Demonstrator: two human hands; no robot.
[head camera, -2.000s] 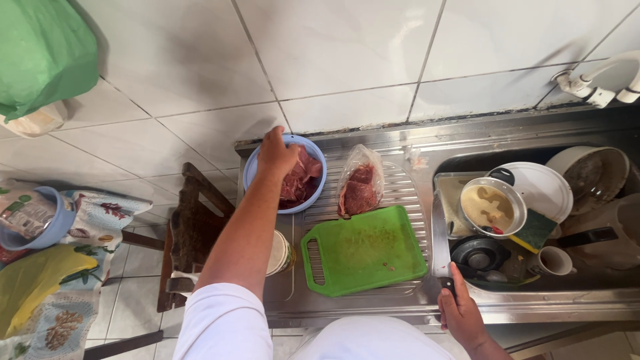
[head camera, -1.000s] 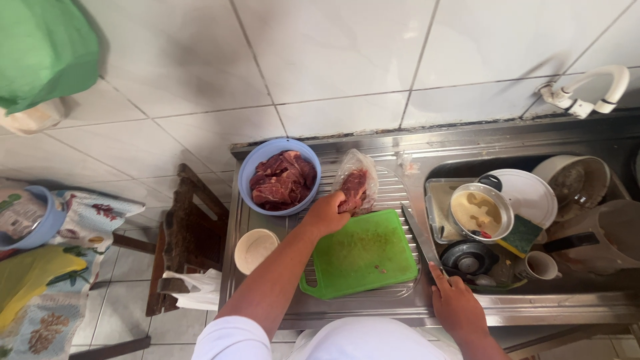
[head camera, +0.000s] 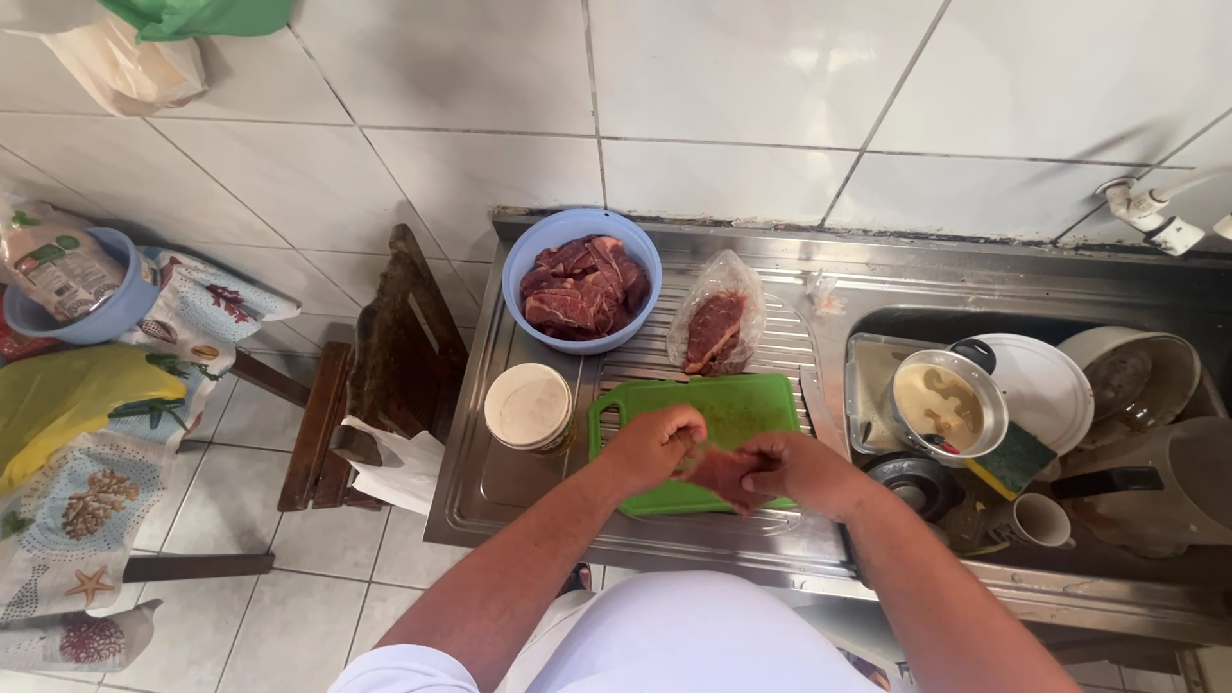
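Over the green plastic cutting board (head camera: 741, 399), my right hand (head camera: 804, 472) grips a piece of raw meat (head camera: 724, 474). My left hand (head camera: 657, 445) has its fingers pinched at the other side of that piece; what they hold is too small to tell for sure. Behind the board, more raw meat (head camera: 714, 327) lies in a clear plastic bag (head camera: 751, 279). A blue bowl (head camera: 513, 279) full of raw meat pieces (head camera: 584, 289) stands at the back left of the steel drainboard. The knife (head camera: 816, 404) rests right of the board, its handle hidden by my right arm.
A lidded white tub (head camera: 527, 406) stands left of the board. The sink (head camera: 866, 322) at right holds a pot (head camera: 948, 404), a white plate (head camera: 1044, 390), a sponge (head camera: 1013, 460) and a mug (head camera: 1035, 522). At left are a wooden chair (head camera: 404, 337) and a cloth-covered table (head camera: 106, 491).
My right hand has let go of the knife and moved left to the meat over the board. My left hand has come back from the bagged meat to the board.
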